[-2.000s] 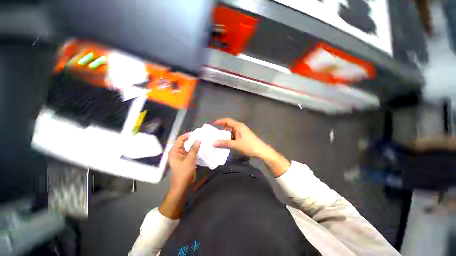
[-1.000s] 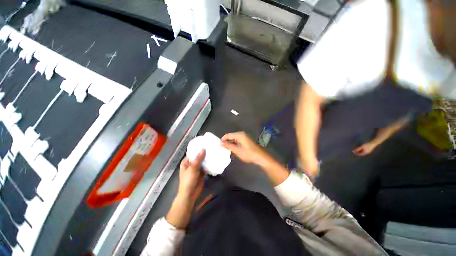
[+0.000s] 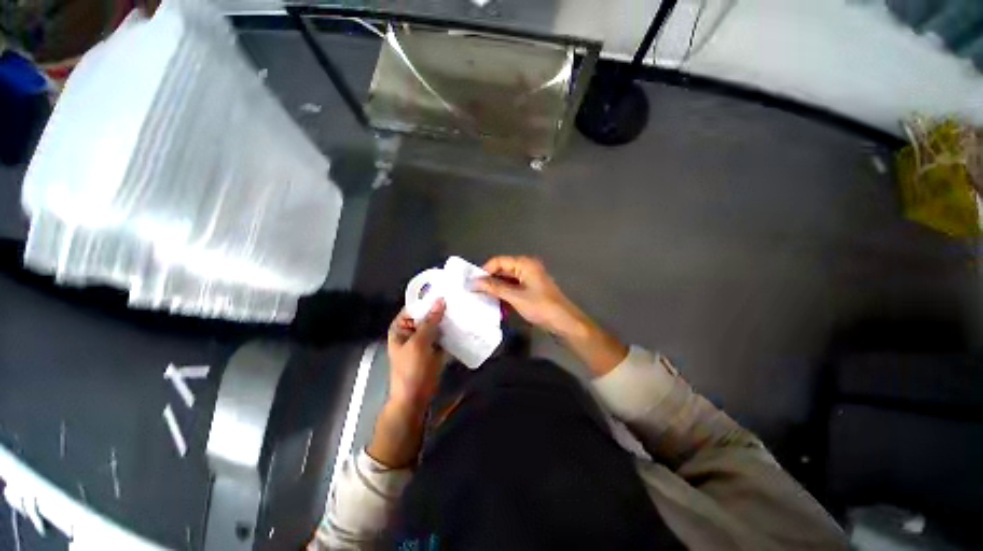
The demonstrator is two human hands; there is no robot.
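Several small white bundle tags [image 3: 470,323] are held in front of my body, fanned and overlapping. One tag at their left side shows a slot hole. My left hand [image 3: 414,355] grips them from the lower left, with the thumb on top. My right hand [image 3: 526,293] holds their upper right edge between thumb and fingers. Any writing on the tags is too small to read.
A large layered white stack [image 3: 183,183] lies at the upper left, beside a dark surface with white scraps. A metal-framed stand [image 3: 474,92] and a round black base [image 3: 612,111] are at the top. A yellow bag [image 3: 940,188] is at the far right.
The view has turned away from the orange panel and machine edge, and the other person is out of view. The tags are now fanned apart, with a slot hole showing. Both hands still hold them.
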